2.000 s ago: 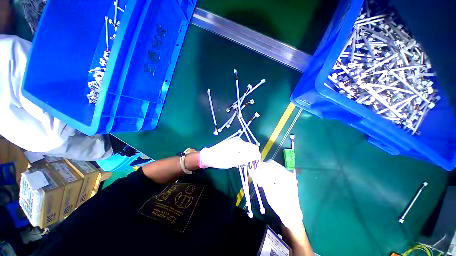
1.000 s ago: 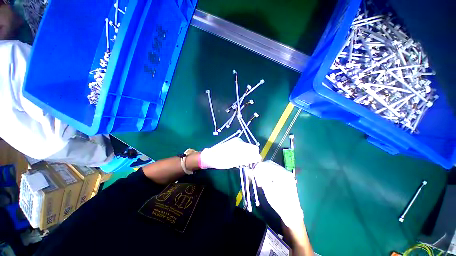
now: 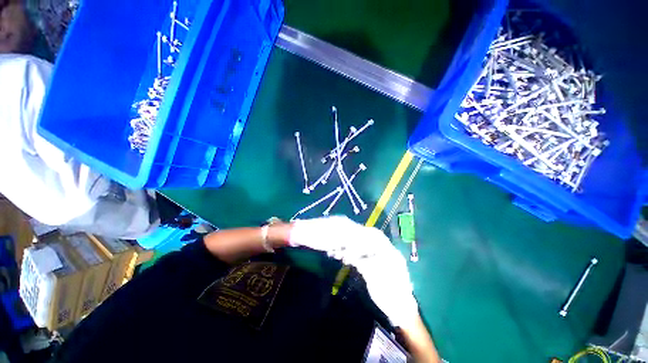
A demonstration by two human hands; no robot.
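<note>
My gloved left hand (image 3: pixel 327 235) comes in from the left and meets my gloved right hand (image 3: pixel 387 273) over the mat near my body. The white gloves overlap, and the fingers are blurred and partly hidden. I cannot make out a cable in either hand. A loose pile of thin whitish cables (image 3: pixel 339 166), with small end connectors, lies crossed on the green mat beyond my hands. A green piece (image 3: pixel 406 227) lies to the right of the yellow line, against one cable with its ends showing. A lone cable (image 3: pixel 579 287) lies at the far right.
A blue bin (image 3: pixel 160 159) with some cables stands upper left, and another blue bin (image 3: pixel 522 186) heaped with cables stands upper right. A metal rail (image 3: pixel 352 64) runs between them. A person's white sleeve (image 3: pixel 42 142) is at the left, above cartons (image 3: pixel 78 276). Yellow-green wire (image 3: pixel 590 354) shows lower right.
The bunch of cables that stuck out below my hands no longer shows. My hands have come closer together and overlap more. The view has shifted slightly.
</note>
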